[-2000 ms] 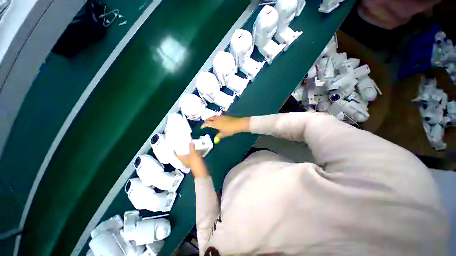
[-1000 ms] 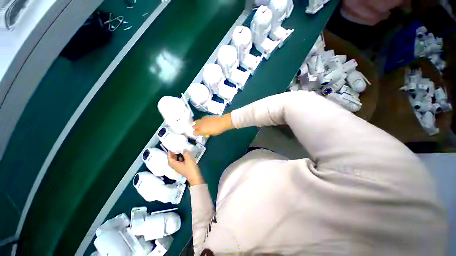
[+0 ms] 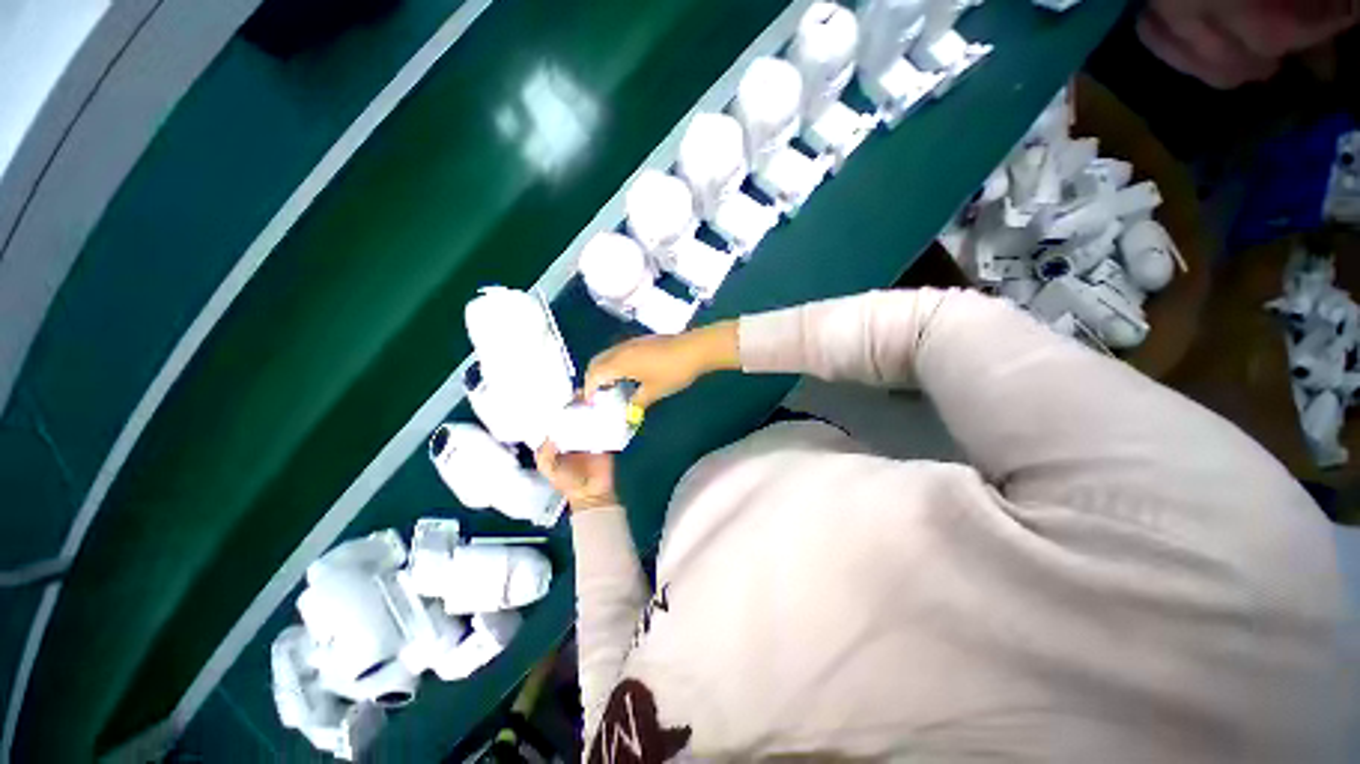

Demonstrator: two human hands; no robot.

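Note:
White dome cameras lie beside the belt. My left hand is closed at the lower side of one camera's white bracket end. My right hand is at the upper side of the same bracket, with a small yellow item at its fingertips. Another white camera lies just above and partly overlaps the held camera. The fingertips and any small part between them are hard to make out.
Upright cameras stand in a row toward the upper right. One camera lies below my hands, and a jumbled pile is at lower left. The green belt runs alongside. A box of white parts and part of a person are at right.
The view has shifted. My hands have come closer together around one bracket end, which now shows brightly between them. The dark spot at my left fingertips no longer shows.

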